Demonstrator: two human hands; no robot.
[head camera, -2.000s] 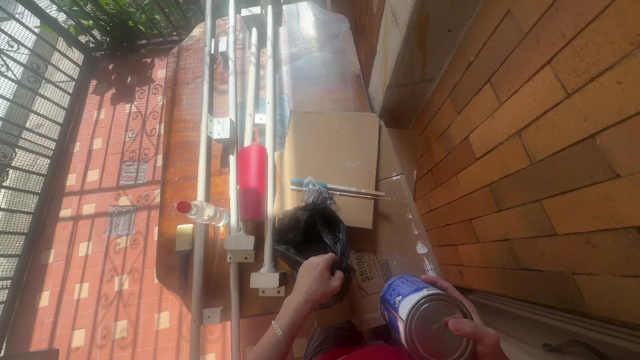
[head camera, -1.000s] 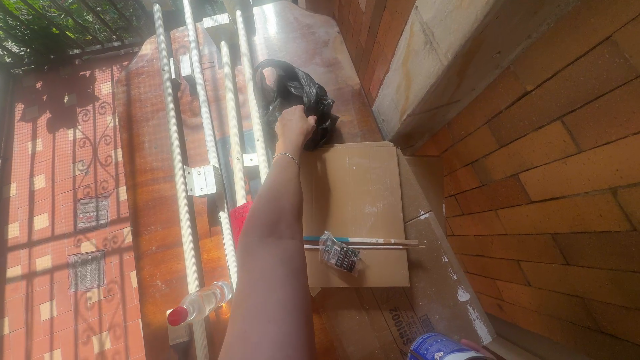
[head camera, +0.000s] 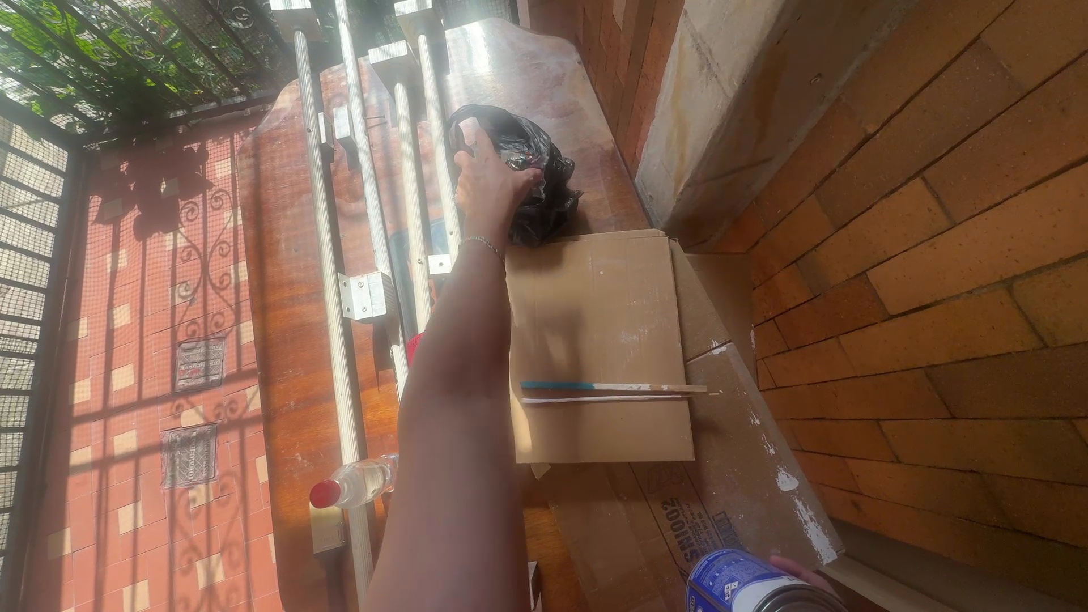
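Observation:
My left hand (head camera: 493, 183) reaches far forward over a black plastic bag (head camera: 548, 191), with thumb and fingers apart and some fingertips hidden. Something clear and shiny shows at the bag's mouth beside the thumb. At the bottom right, my right hand (head camera: 803, 574) is mostly hidden behind a blue and white metal can (head camera: 735, 582), its fingers against the side. Two thin sticks, one partly blue (head camera: 557, 385) and one whitish (head camera: 595, 399), lie on a flat cardboard piece (head camera: 603, 314) nearer me than the bag.
Long whitish poles with brackets (head camera: 365, 296) run along the wooden tabletop (head camera: 289, 357) left of my arm. A clear bottle with a red cap (head camera: 361, 483) lies across one pole. More paint-spotted cardboard (head camera: 748, 450) is at the right, beside a brick wall (head camera: 935, 340). A metal railing (head camera: 51, 255) stands left.
The black bag has moved from the near side of the cardboard to beyond its far edge. The crumpled clear wrapper that lay on the sticks has left them. My right hand and the can are lower in view.

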